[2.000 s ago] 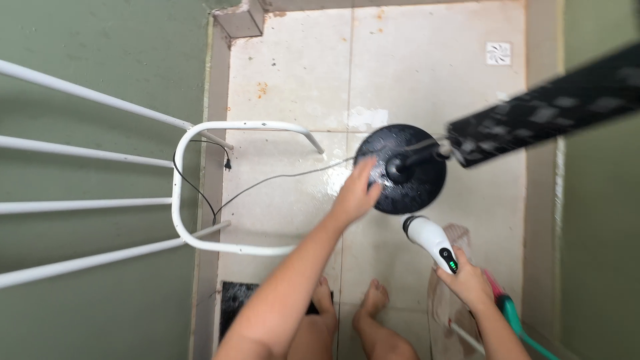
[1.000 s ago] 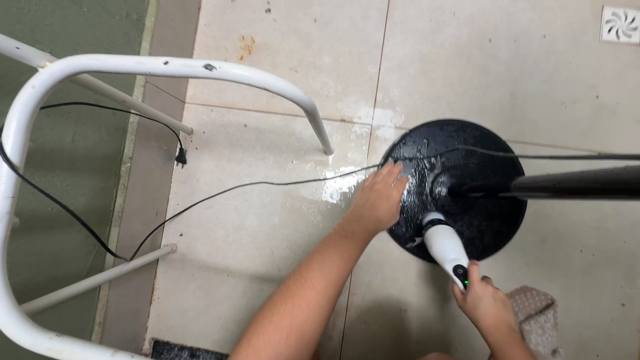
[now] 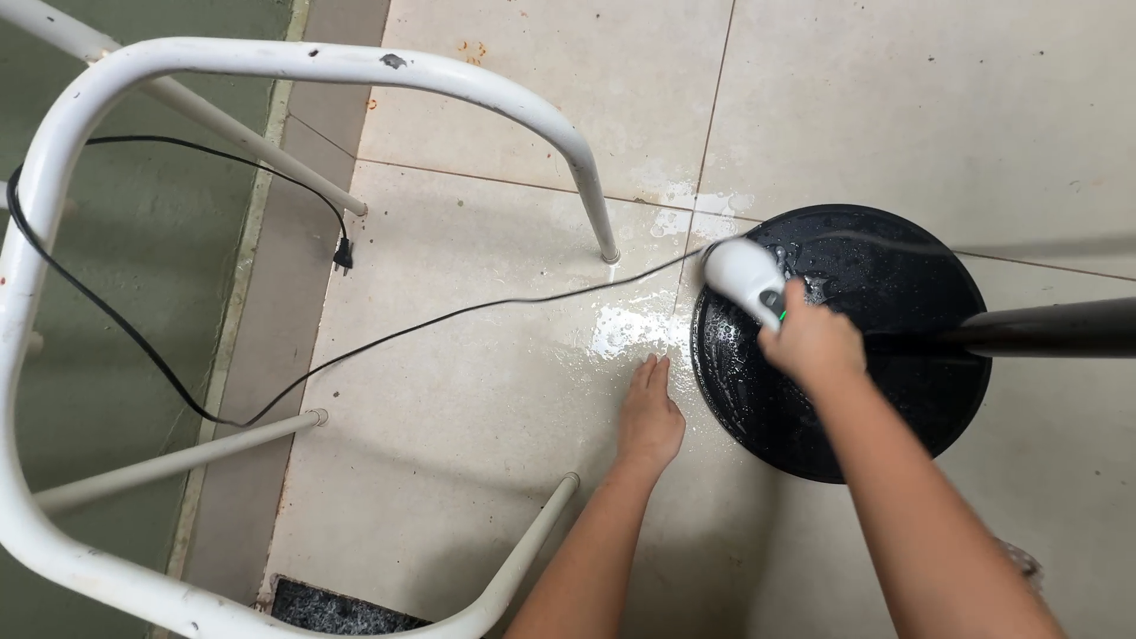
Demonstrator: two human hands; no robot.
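My right hand (image 3: 821, 342) grips the handle of a white handheld electric scrubber (image 3: 745, 275) with a small green light. The scrubber's head is at the upper left edge of a wet, round black base (image 3: 852, 257), with droplets and foam on it. A black pole (image 3: 1056, 328) extends from this base to the right. My left hand (image 3: 652, 422) holds nothing and hovers over or rests on the wet floor left of the base; I cannot tell whether it touches. A thin black cord (image 3: 470, 308) runs from the base's edge to the left.
A white metal tube frame (image 3: 426, 71) with chipped paint stands at the left, its legs on the tiled floor (image 3: 426, 382). The cord passes around it and ends in a plug (image 3: 343, 255). A dark stone piece (image 3: 337, 608) lies at the bottom left beside the wall.
My left hand has left the black base and moved to its left side. The scrubber in my right hand has moved up to the base's upper left edge. The view has moved closer since two seconds ago.
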